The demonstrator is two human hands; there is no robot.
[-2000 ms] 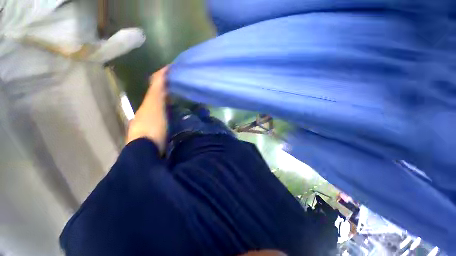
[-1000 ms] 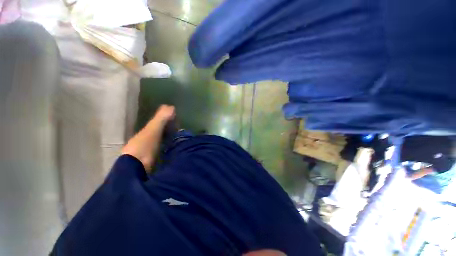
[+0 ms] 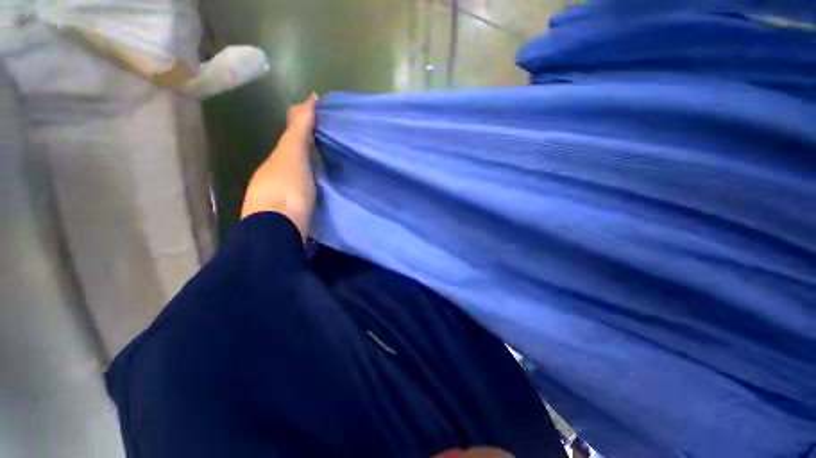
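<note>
My left hand (image 3: pixel 291 170), bare below a dark navy sleeve, is left of centre. Its fingers are closed on the edge of a mid-blue garment (image 3: pixel 555 206). The cloth is gathered at my fingertips and fans out in long folds to the right edge of the picture, across the front of my dark clothing. The fingertips are partly hidden by the cloth and blurred. My right hand is not in view. A small patch of skin shows at the bottom edge, too cut off to name.
A pale padded pressing table (image 3: pixel 134 206) stands on the left, with loose white cloth (image 3: pixel 134 36) at its far end and a rounded white end (image 3: pixel 234 70) sticking out. Green floor (image 3: pixel 340 45) shows beyond my hand. More blue garments (image 3: pixel 626 45) are at the upper right.
One second ago my left hand was apart from the blue cloth. Now it holds the cloth, which is drawn out towards it and covers the floor and items seen at right before.
</note>
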